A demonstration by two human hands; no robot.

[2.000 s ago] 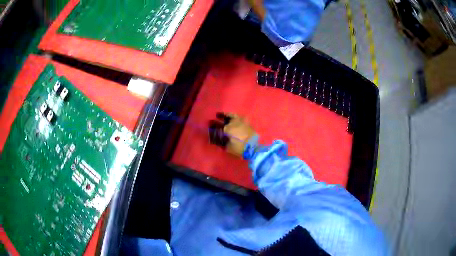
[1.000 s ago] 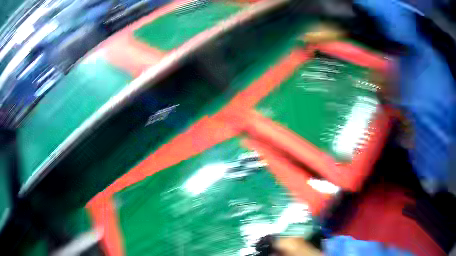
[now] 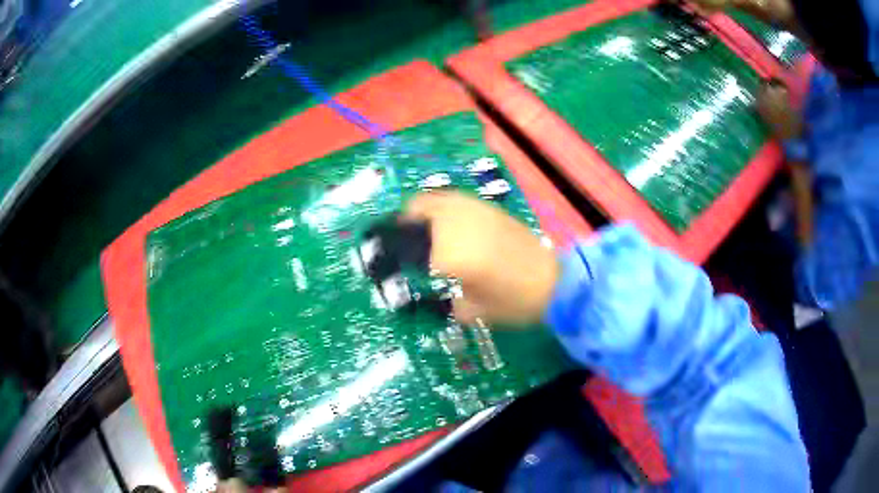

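Note:
A large green printed circuit board (image 3: 231,289) lies on a red foam board (image 3: 128,289). My right hand (image 3: 487,255) is over its middle, closed around blurred black components (image 3: 393,262) with silvery faces. Black-covered fingertips are hard to tell from these parts, and whether the parts touch the board is unclear. Black components (image 3: 490,179) with pale tops sit on the board beyond my hand. My left hand (image 3: 243,451) is cut off by the bottom edge; its blurred black-covered fingers are over the board's near edge, and whether it holds anything cannot be told.
A second green board (image 3: 598,116) on red foam lies beyond, across a narrow gap. Another person's hand (image 3: 779,108) and blue sleeve are at its right. A blue cord (image 3: 328,101) crosses from the top to the board. The metal line edge (image 3: 72,385) curves at lower left.
My right hand has moved from the black bin's red liner to above the near board, with black components in it. The view has swung left, and my left hand's fingers now show.

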